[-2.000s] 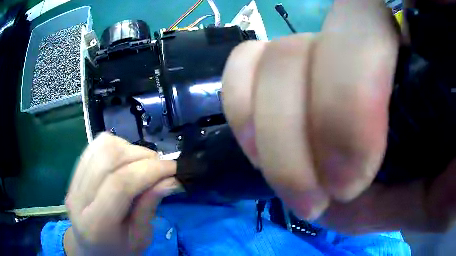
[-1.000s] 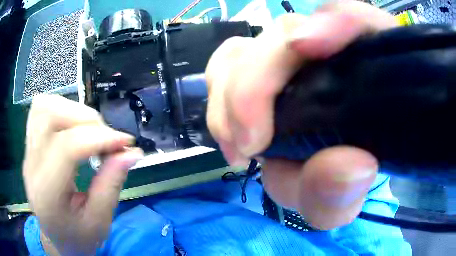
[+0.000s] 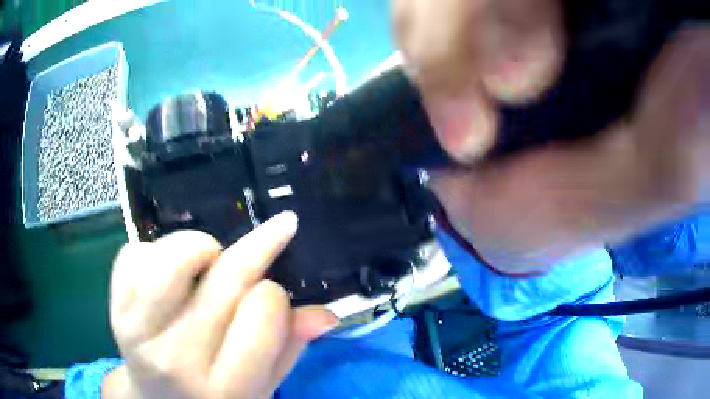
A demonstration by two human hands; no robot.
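Note:
My right hand [image 3: 498,148], large and blurred, grips the thick black electric screwdriver [image 3: 607,70] at the upper right. The driver's dark front end points left over the black inner unit [image 3: 335,210]. My left hand [image 3: 210,312] is at the unit's near left, index finger extended onto its surface, other fingers curled; I cannot tell if its fingertips hold a screw. The unit lies in the white housing [image 3: 128,187], with a short black ribbed round part [image 3: 188,117] at its upper left. The driver's tip is too blurred to make out.
A pale blue-grey screw bin [image 3: 121,70] full of small metallic screws stands at the left on the green bench [image 3: 62,288]. Wire leads [image 3: 315,48] and a white strip lie behind the unit. A black cord [image 3: 584,308] and a dark perforated crate [image 3: 467,354] show below the bench edge.
The driver and my right hand have moved up and away from the near side. My left hand has moved right onto the unit. The bin and unit appear lower in the picture.

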